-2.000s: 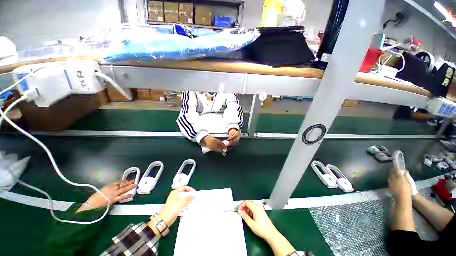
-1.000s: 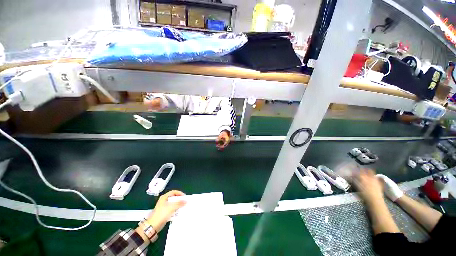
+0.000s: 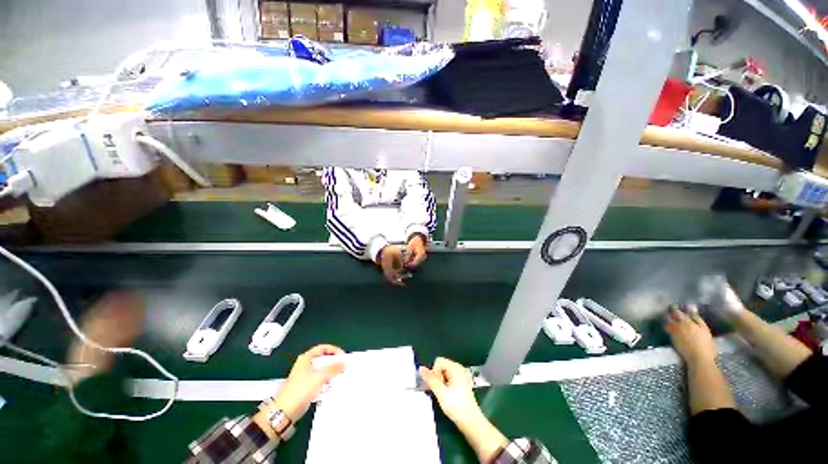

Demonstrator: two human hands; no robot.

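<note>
A white label sheet (image 3: 372, 426) lies on the green bench edge in front of me, with a white top flap (image 3: 377, 370) over its upper part. My left hand (image 3: 313, 373) pinches the flap's left edge between thumb and fingers. My right hand (image 3: 447, 385) is at the flap's right edge, its fingertips together; whether it holds a label is too small to tell. Two coiled cables (image 3: 212, 330) lie on the dark belt at left. Several more coiled cables (image 3: 576, 326) lie close together beyond the slanted post.
A slanted grey post (image 3: 581, 199) stands right of my right hand. Loose white cord (image 3: 118, 352) hangs at left near a blurred hand (image 3: 113, 322). Bubble wrap (image 3: 626, 417) and another worker's hands (image 3: 694, 335) are at right. A person opposite (image 3: 381, 217) holds something small.
My right hand, out of view a second ago, is back at the flap's right edge. A blurred hand has appeared at far left. The worker opposite has brought both hands together.
</note>
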